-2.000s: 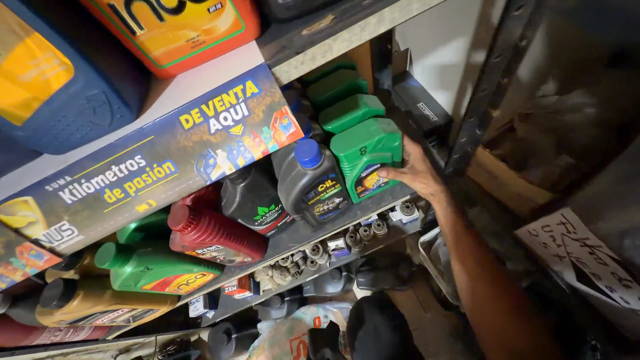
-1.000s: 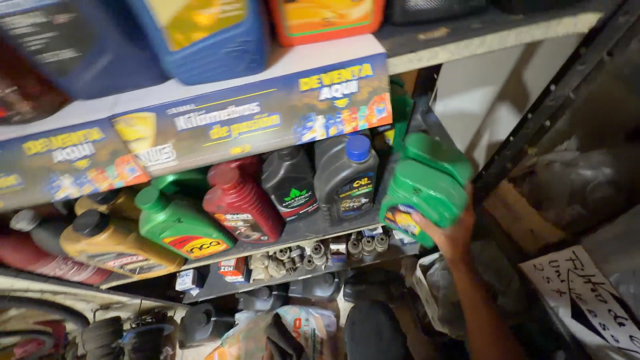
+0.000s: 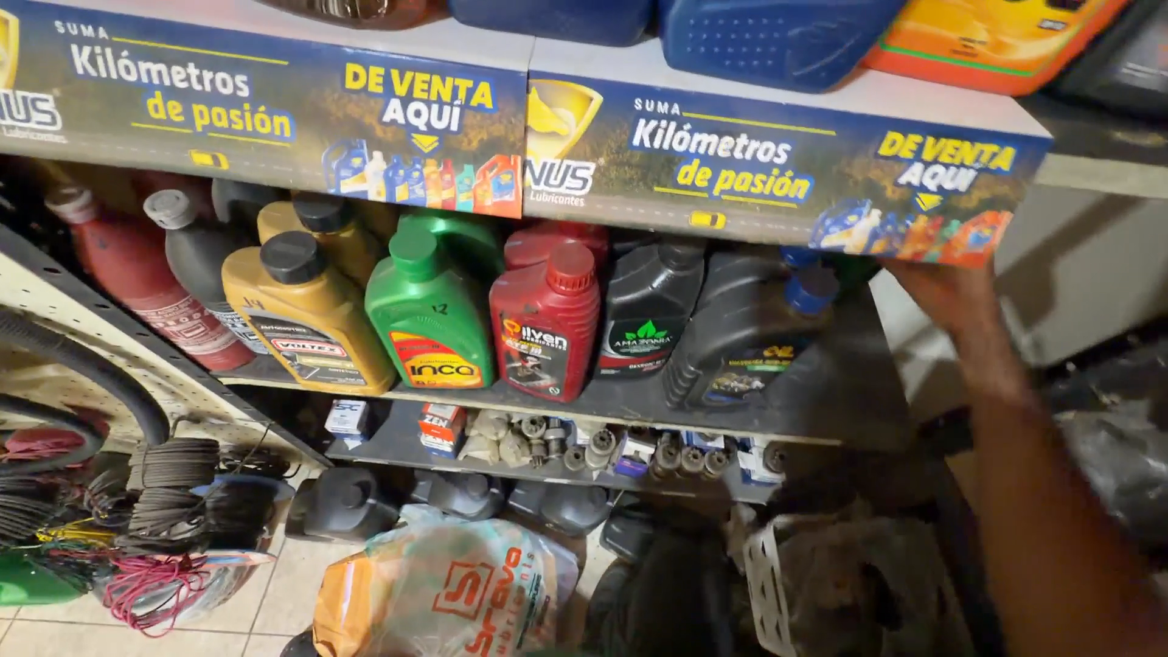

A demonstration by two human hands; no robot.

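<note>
My right hand (image 3: 949,292) reaches in at the right end of the middle shelf, its fingers hidden behind the printed cardboard shelf banner (image 3: 785,164). A sliver of green shows by the fingertips; whether the hand grips it cannot be seen. Left of it on the shelf stand a dark grey oil bottle with a blue cap (image 3: 744,338), a black bottle (image 3: 648,310), a red Oilven bottle (image 3: 547,324), a green Inca bottle (image 3: 429,315) and a gold Voltex bottle (image 3: 306,315). My left hand is out of view.
Above are blue jugs (image 3: 776,41) and an orange jug (image 3: 967,46). Small metal parts (image 3: 598,447) and boxes (image 3: 443,429) lie on the lower shelf. Cable coils (image 3: 173,474), a plastic bag (image 3: 456,584), black containers (image 3: 342,502) and a white crate (image 3: 766,584) are below.
The right hand has gone from the front green bottles, seen in its grasp earlier, to behind the banner's right end. Those bottles no longer show at the shelf front. The view has shifted left.
</note>
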